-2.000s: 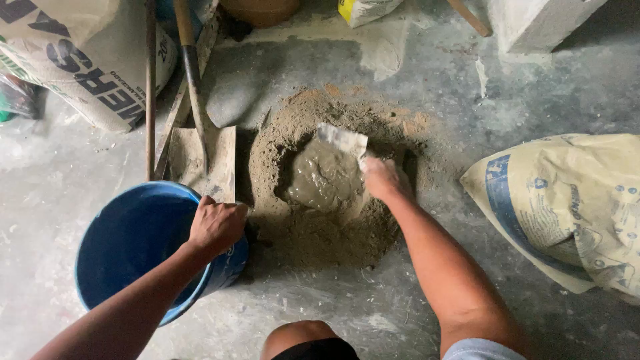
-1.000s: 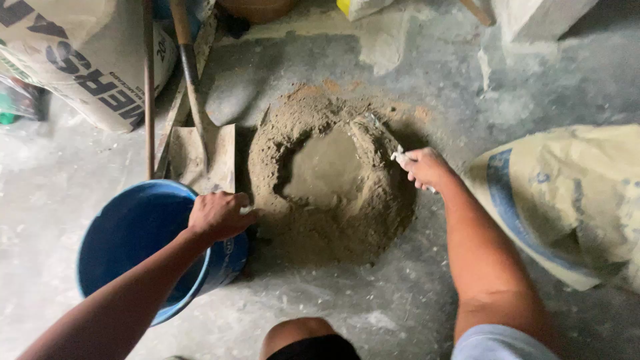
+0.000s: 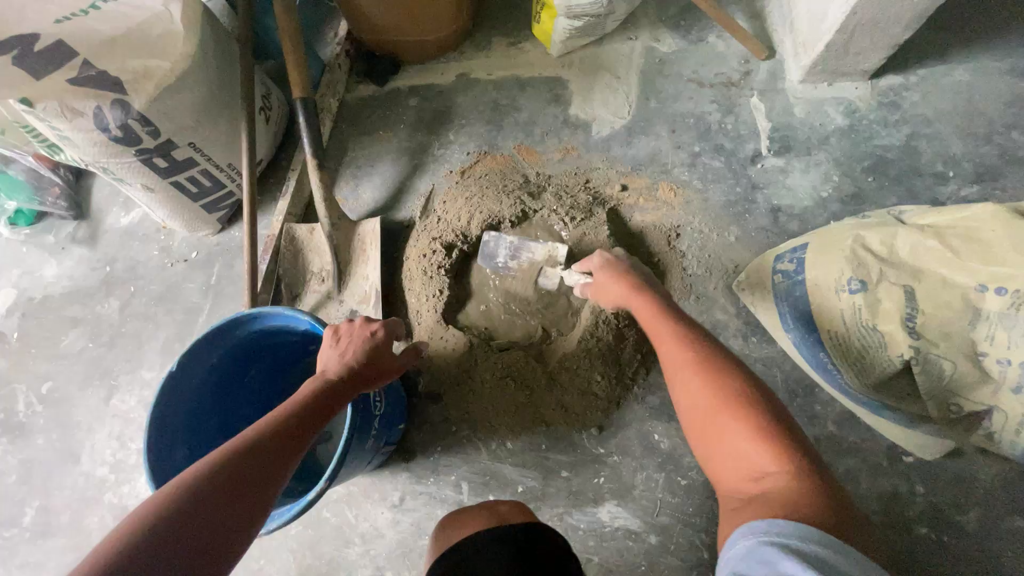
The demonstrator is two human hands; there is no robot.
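My right hand (image 3: 614, 278) grips the handle of a mortar-coated trowel (image 3: 522, 253), whose blade lies over the wet mix (image 3: 520, 308) in the hollow of a ring-shaped mound of dry sand-and-cement mix (image 3: 552, 392). At the mound's left side, my left hand (image 3: 366, 352) is over the right rim of a blue plastic bucket (image 3: 160, 400), thumb and fingers apart, holding nothing visible. Whether its palm touches the rim I cannot tell. Some liquid shows low inside the bucket.
A shovel (image 3: 328, 256) stands blade-down behind the bucket, beside a thin pole (image 3: 248, 160) and a long board (image 3: 288, 212). Large sacks (image 3: 192, 152) fill the upper left. A cream cement bag (image 3: 864, 320) lies at the right. A concrete block (image 3: 848, 40) stands at the upper right.
The trowel has moved from the mound's upper right rim back over the wet middle with my right hand. My left hand's fingers have spread from their more curled shape near the bucket rim.
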